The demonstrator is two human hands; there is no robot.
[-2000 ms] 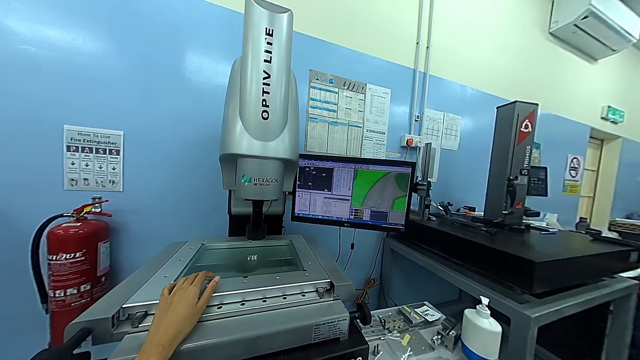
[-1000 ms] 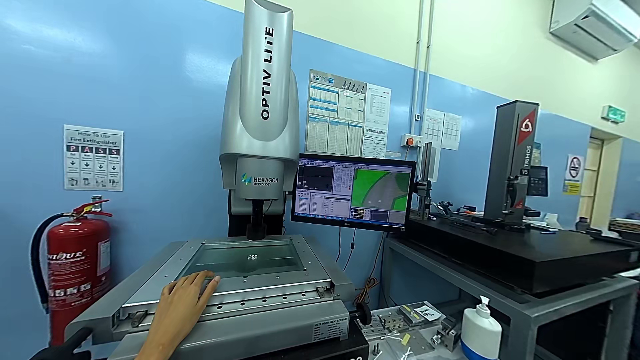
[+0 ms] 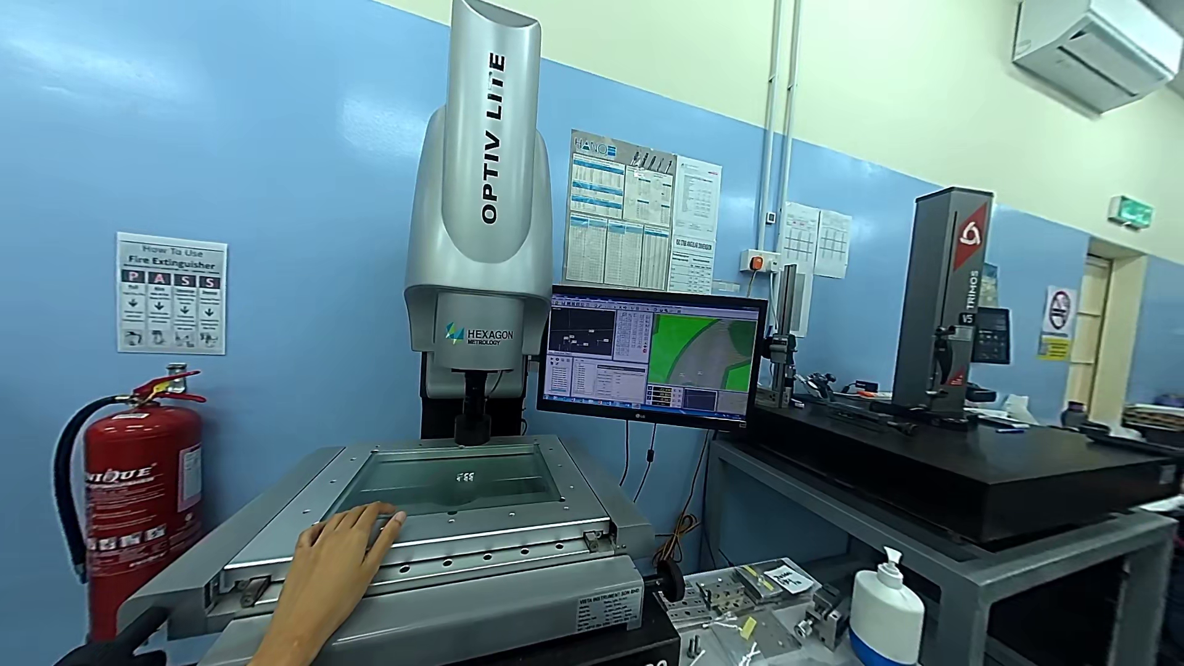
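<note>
My left hand rests palm down on the front metal frame of the measuring stage, fingers slightly spread at the front edge of the glass plate. It grips nothing. Small pale pieces lie on the glass, behind and right of my fingers. Above the back of the glass hangs the dark lens of the Hexagon Optiv Lite vision measuring machine. A monitor right of the column displays a green and grey magnified image. My right hand is out of view.
A red fire extinguisher stands at left. A black knob sticks out at the stage's right. Metal fixtures and a white pump bottle are at lower right. A Trimos height gauge stands on a black surface plate.
</note>
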